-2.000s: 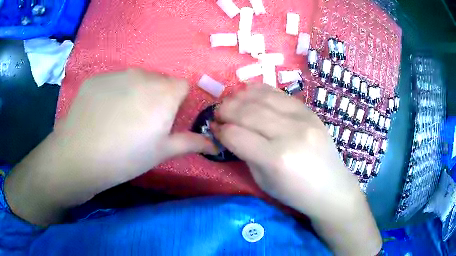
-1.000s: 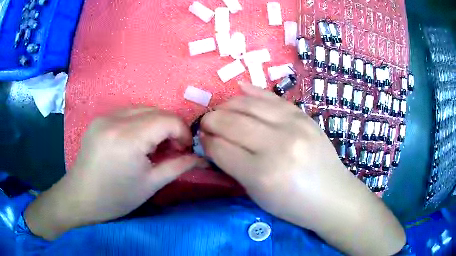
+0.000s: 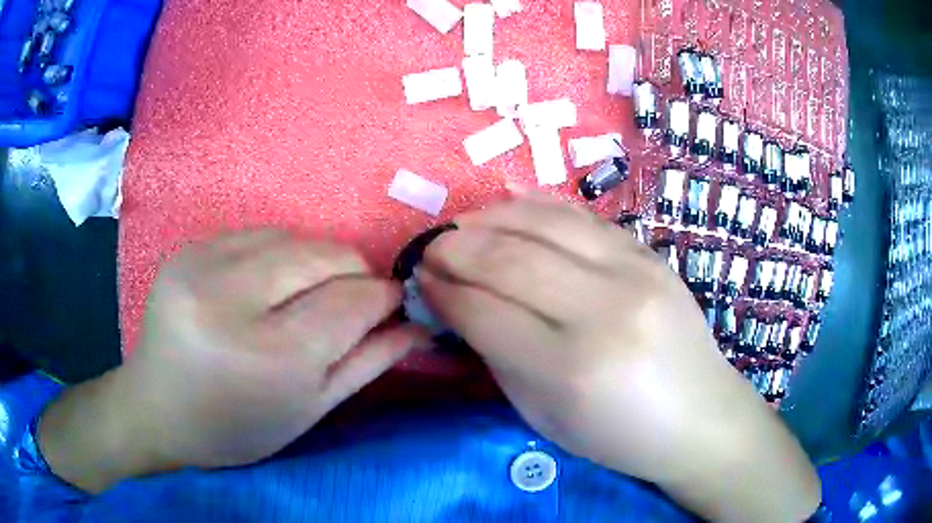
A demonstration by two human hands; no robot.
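Observation:
A black round dish [image 3: 425, 245] with a pale patch shows between my two hands at the mat's front; most of it is hidden. My right hand [image 3: 593, 317] is curled over its right side, fingers on it. My left hand [image 3: 255, 337] reaches it from the left, thumb and fingertips close together at its edge. Whether the left fingertips pinch a small part is hidden. White sleeves [image 3: 547, 153] lie loose on the red mat [image 3: 266, 123] beyond my hands. One silver-black unit [image 3: 604, 178] lies beside them.
A clear blister tray [image 3: 787, 61], partly filled with silver-black units, lies on the right of the mat. A second blister tray [image 3: 899, 255] stands at the far right. A blue parts bin [image 3: 102, 72] is at the upper left, with a crumpled white tissue [image 3: 82, 174] below it.
My left hand has closed up to the dish; the gap between its thumb and fingers has shrunk. My right hand stays at the dish. The whole view has shifted slightly.

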